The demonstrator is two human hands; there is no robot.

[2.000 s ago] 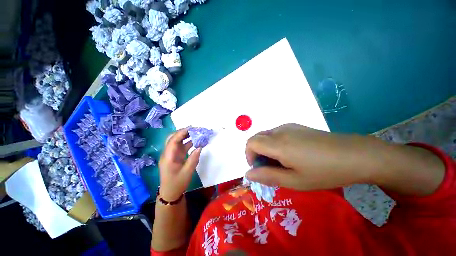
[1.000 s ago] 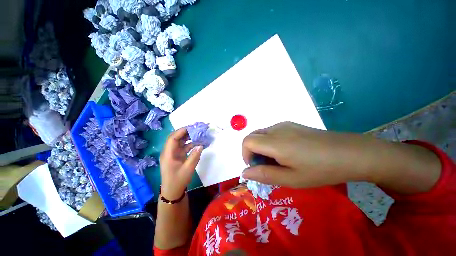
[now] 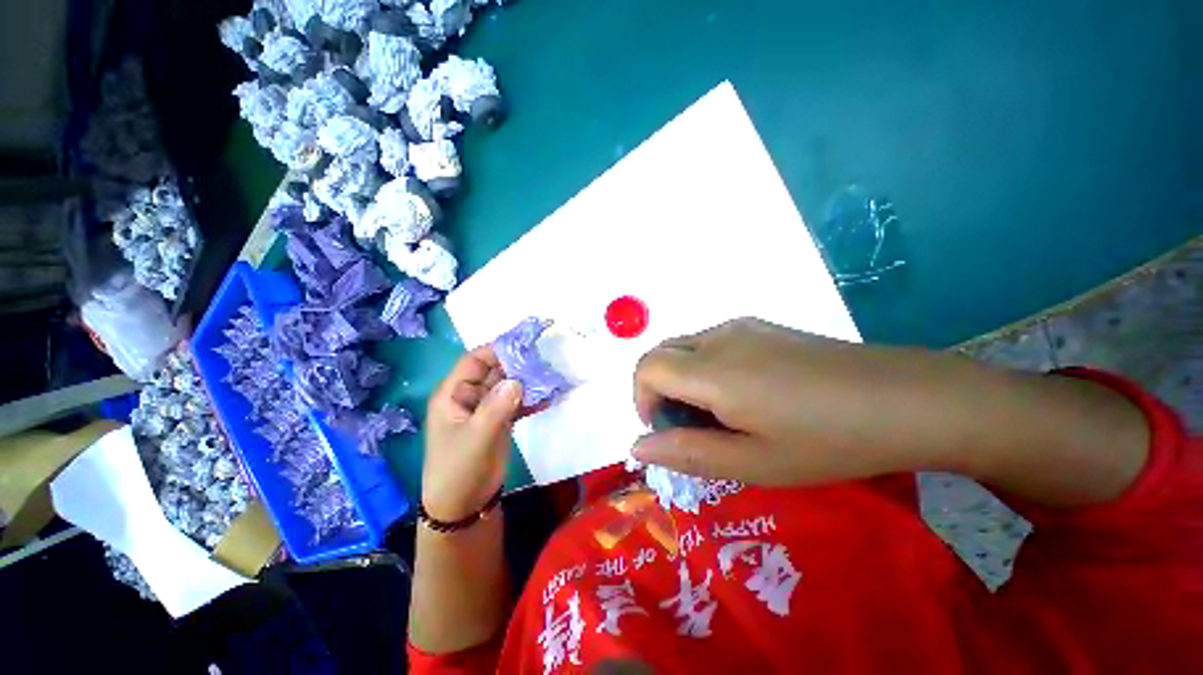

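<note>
My left hand [image 3: 468, 429], with a bracelet at the wrist, holds a purple piece [image 3: 533, 361] by its edge between thumb and fingers, over the left part of the white board [image 3: 660, 218]. My right hand [image 3: 719, 409] is closed around a white-and-grey piece [image 3: 676, 488]; its dark base shows between the fingers and its white side hangs below them. No stick can be made out in the right hand. A red disc [image 3: 627, 315] lies on the board between the hands, with a faint whitish patch to its left.
A pile of white-and-grey pieces [image 3: 350, 139] lies at the upper left. Loose purple pieces [image 3: 330, 323] lie beside a blue tray [image 3: 368, 495] of purple pieces. More white-and-grey pieces stand further left. A clear, stringy patch [image 3: 858, 237] marks the green table right of the board.
The purple piece has been turned in my left hand and now shows a wider, flatter face. My right hand has barely moved. The whole view has shifted slightly.
</note>
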